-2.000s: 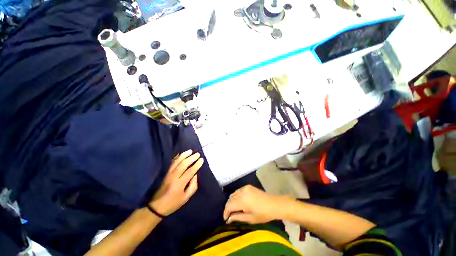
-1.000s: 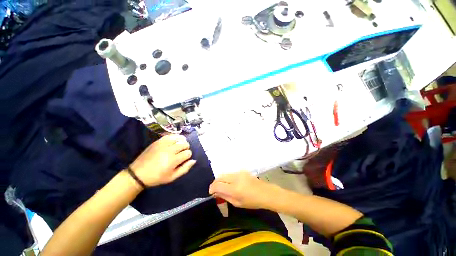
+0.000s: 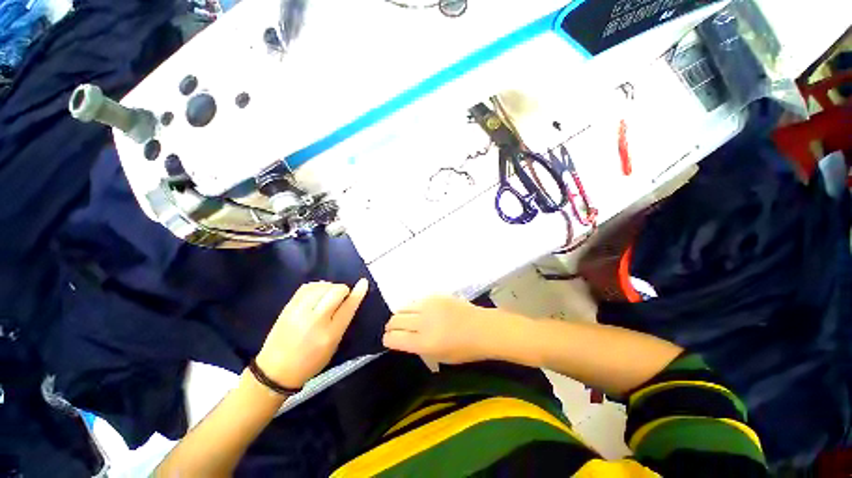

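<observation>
The navy garment piece (image 3: 224,299) lies left of and under the needle area, its straight right edge running from the presser foot (image 3: 313,213) down to the table's front edge. My left hand (image 3: 313,327) rests on the cloth below the presser foot, fingers stretched, thumb side towards the cloth edge. My right hand (image 3: 425,329) is at the table's front edge, its fingertips closed on the cloth's edge. The white sewing machine head (image 3: 374,75) with a blue stripe spans the top.
Black-handled shears (image 3: 523,177), a red slim tool (image 3: 579,198) and a short red-orange stick (image 3: 624,149) lie right of the needle. Loose thread (image 3: 451,184) lies on the table. Navy cloth (image 3: 738,224) is heaped at right, near a red container (image 3: 815,131).
The view has shifted, so the machine head shows larger and farther left. My left hand has moved back from the presser foot, down along the cloth. My right hand stays at the cloth edge.
</observation>
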